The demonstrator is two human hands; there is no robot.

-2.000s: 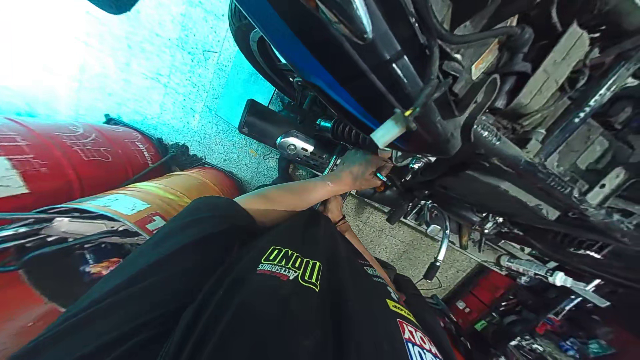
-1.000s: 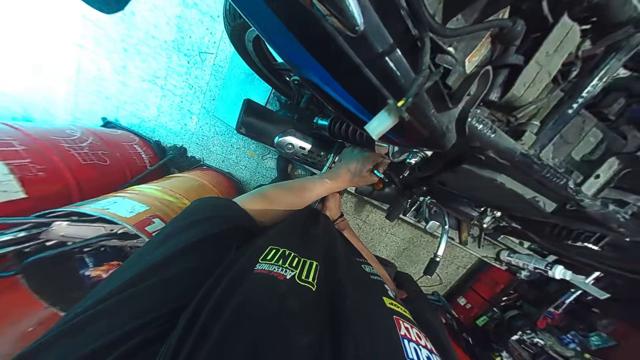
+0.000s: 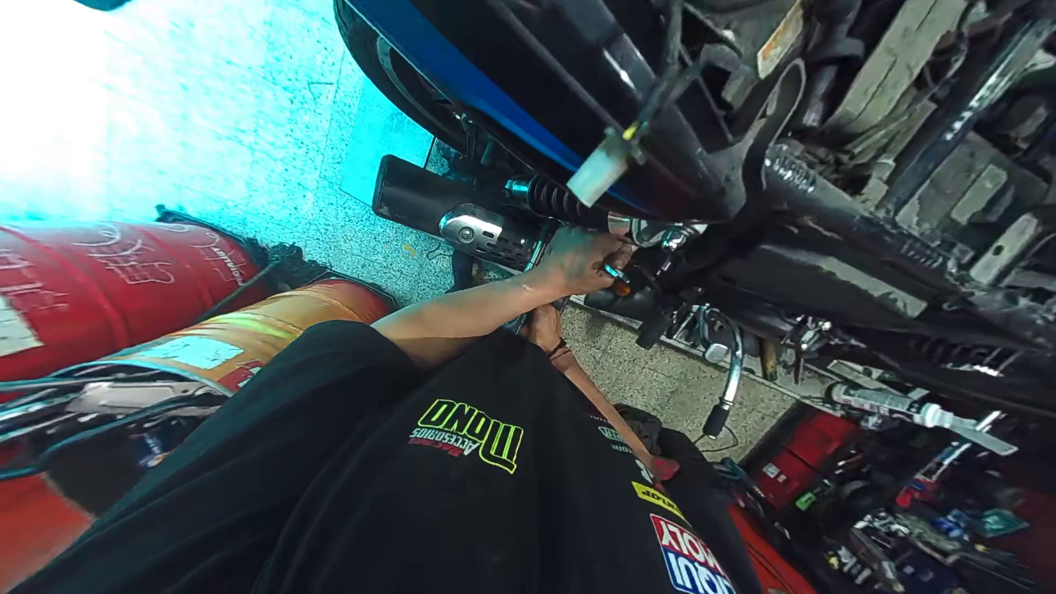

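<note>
My left hand [image 3: 577, 260] reaches into the side of a motorcycle with its fingers curled, just below the coil spring of a shock absorber [image 3: 561, 200]. A small blue and orange piece [image 3: 619, 282] shows at its fingers; whether the hand holds it is unclear. My right hand [image 3: 544, 326] is lower, beneath the left wrist and close to the machine, and its fingers are mostly hidden. The exhaust muffler [image 3: 437, 202] with its perforated metal shield lies left of the hands. A white plastic connector [image 3: 598, 171] hangs from a cable above them.
Red [image 3: 124, 289] and orange [image 3: 305, 309] drums stand at left. The motorcycle's blue and black bodywork [image 3: 511, 124] overhangs the hands. A bent chrome lever [image 3: 734, 363] juts out below right. Farther right are a white-nozzled tube [image 3: 891, 404], a red case [image 3: 804, 454] and scattered tools.
The view has shifted slightly, so the hanging connector appears farther left and higher. Both hands stay at the same area of the motorcycle.
</note>
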